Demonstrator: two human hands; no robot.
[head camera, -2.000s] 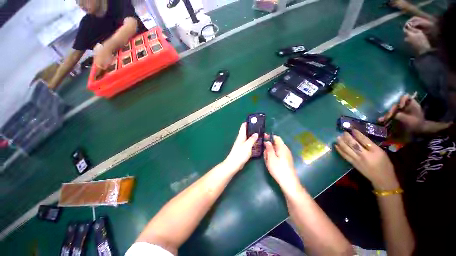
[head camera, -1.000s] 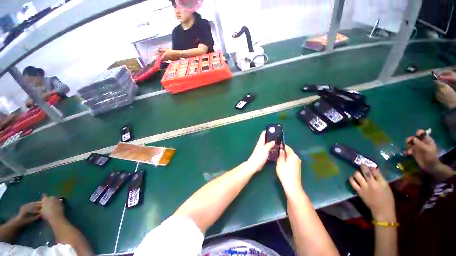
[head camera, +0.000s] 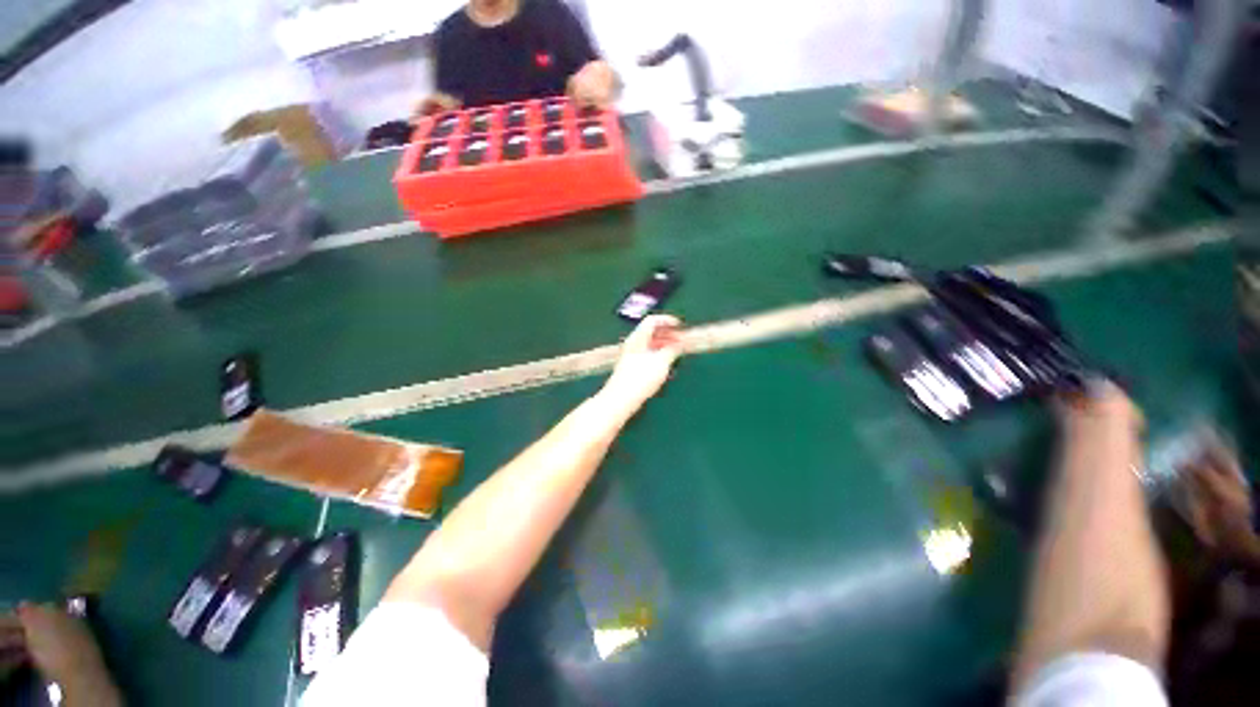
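Observation:
My left hand (head camera: 647, 356) is stretched out over the pale strip, its fingers curled. A black phone body (head camera: 648, 296) lies just beyond its fingertips; contact is not clear. My right hand (head camera: 1100, 403) is blurred, at the near right end of a heap of black phone bodies (head camera: 998, 315). Whether it grips one is not clear. Two phone bodies with white labels (head camera: 923, 376) lie at the left of the heap. The phone held between both hands earlier cannot be told apart now.
An amber sheet (head camera: 332, 460) and several phone bodies (head camera: 328, 604) lie at left. A red tray stack (head camera: 518, 173) stands across the line, with a person behind it. Other people's hands show at lower left (head camera: 62, 649) and right (head camera: 1216, 490). Yellow tape (head camera: 948, 532) is on the bench.
My hands have parted: the left has moved forward and left towards the lone phone, the right has moved right to the heap. The phone is gone from between them. The view has shifted.

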